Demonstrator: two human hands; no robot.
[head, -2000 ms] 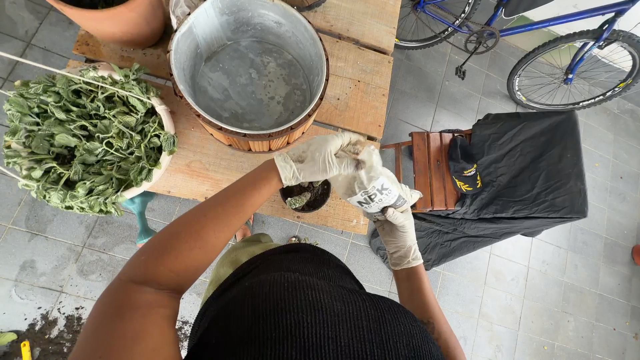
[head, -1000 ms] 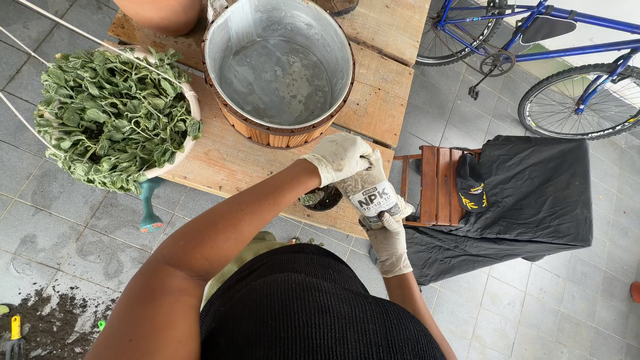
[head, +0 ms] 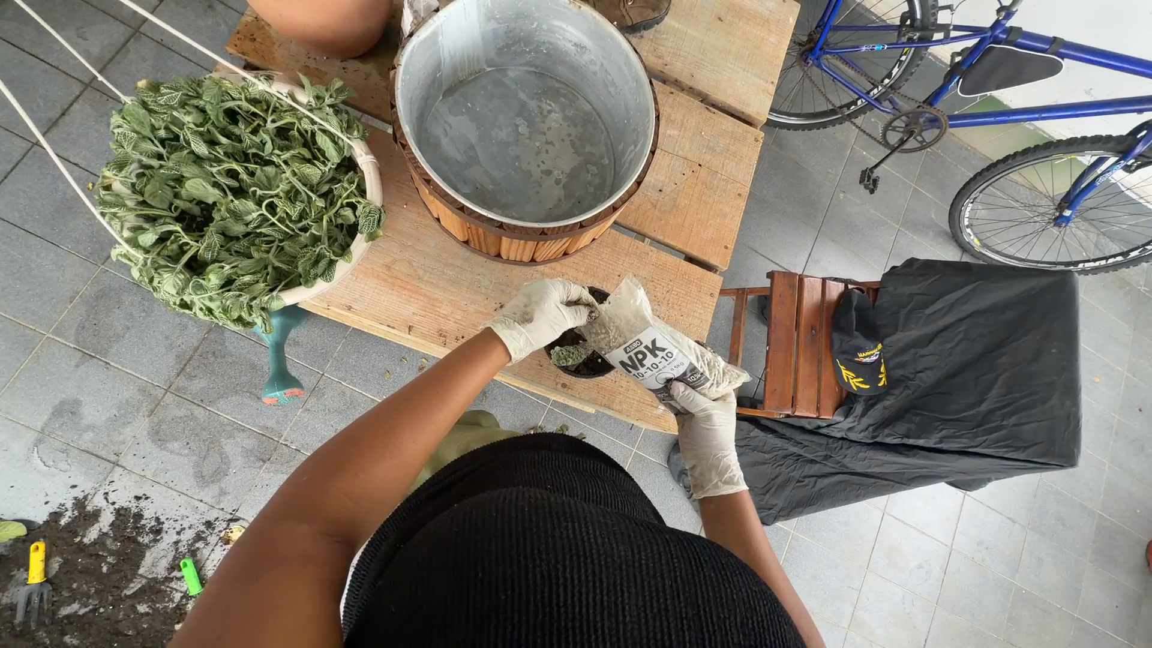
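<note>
My right hand, in a pale glove, grips the lower end of a plastic bag of NPK fertilizer, tilted with its top toward the upper left. My left hand, also gloved, has its fingertips together at the bag's upper end; whether they pinch its edge or granules is hard to tell. Partly hidden under the bag and left hand, a small dark pot with a little plant stands at the wooden table's front edge. Behind it is a large wood-clad metal tub with a bare, stained bottom.
A leafy plant in a hanging pot is left of the wooden table. A terracotta pot sits behind. At right are a wooden chair, a cap, black cloth and a blue bicycle. A hand fork lies in spilled soil.
The bag has tipped from fairly upright to a slant, its top toward the upper left. My left hand has moved from the bag's top to the side of its upper end, and the small pot shows more.
</note>
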